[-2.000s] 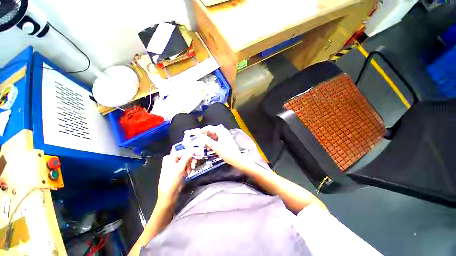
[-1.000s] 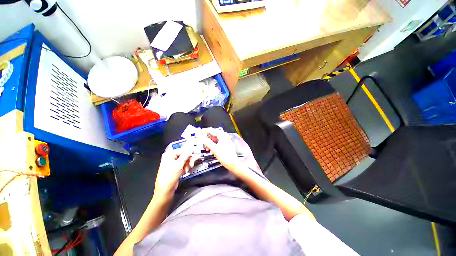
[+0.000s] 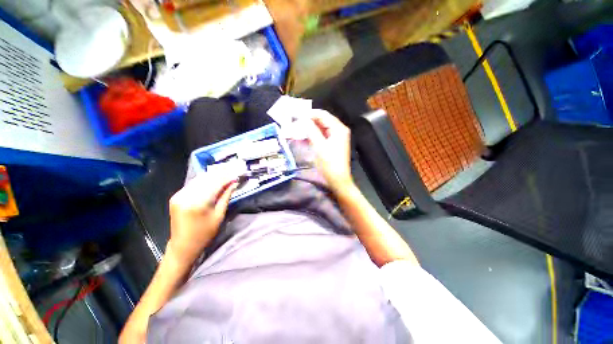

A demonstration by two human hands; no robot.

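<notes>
A small blue parts tray [image 3: 285, 149] sits on the lap, holding silver, white and dark small items. My left hand [image 3: 201, 205] is at the tray's near left edge, its fingers over the tray; whether it grips the tray or an item is unclear. My right hand [image 3: 329, 144] is raised to the right of the tray and holds a small white card or bag [image 3: 290, 109] between thumb and fingers, clear of the tray.
A large blue bin [image 3: 101, 127] with a red bag [image 3: 133, 105] and white bags stands ahead. A black chair with a brown beaded seat [image 3: 430, 121] is at the right. A blue cabinet [image 3: 47, 158] is at the left.
My hands have moved apart. My right hand has moved right with the white piece, uncovering the tray. The view has tilted down, so the bin sits higher in the picture.
</notes>
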